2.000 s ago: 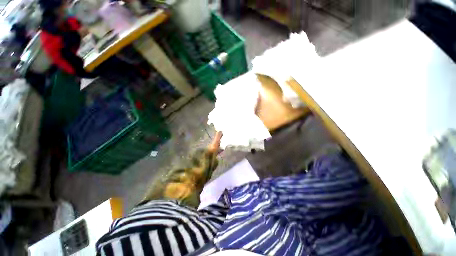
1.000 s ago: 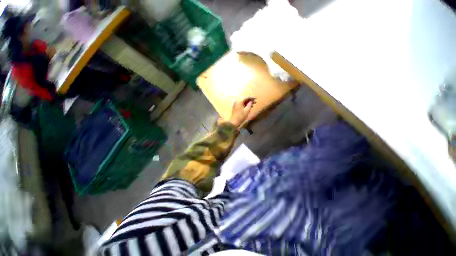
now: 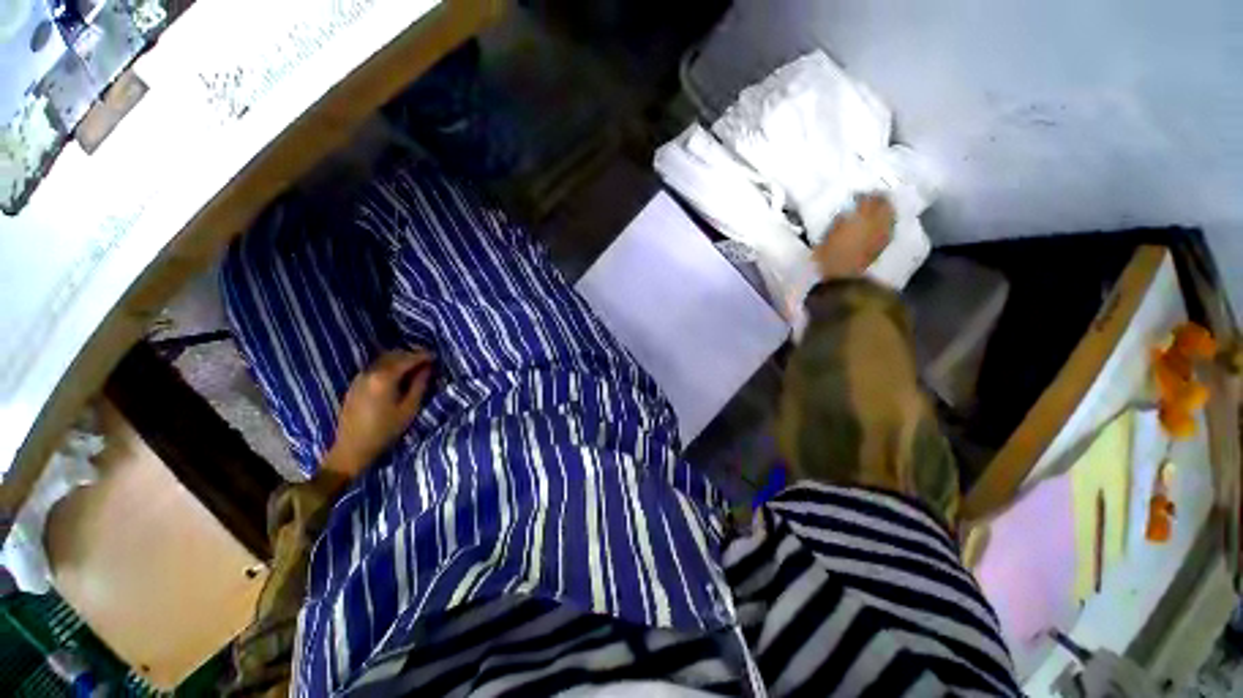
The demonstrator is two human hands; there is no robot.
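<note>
Several white cut pieces (image 3: 804,123) lie in a loose, uneven stack beyond a pale board (image 3: 688,307) beside my lap. My right hand (image 3: 856,235) is on the near right part of the stack, with its fingertips hard to make out, so a grip cannot be told. My left hand (image 3: 382,409) rests on the striped apron over my lap, fingers loosely bent, with nothing seen in it.
A wooden stool (image 3: 150,545) stands at lower left, white cloth at its edge. A curved machine table (image 3: 259,150) is at upper left. A side table at right (image 3: 1063,396) bears yellow paper (image 3: 1104,491), pink paper (image 3: 1025,545), a thin pen and orange peel (image 3: 1179,382).
The view has swung right, away from the stool and floor crates. My left hand has left the stool for my lap. My right hand and the stack under it have come into view.
</note>
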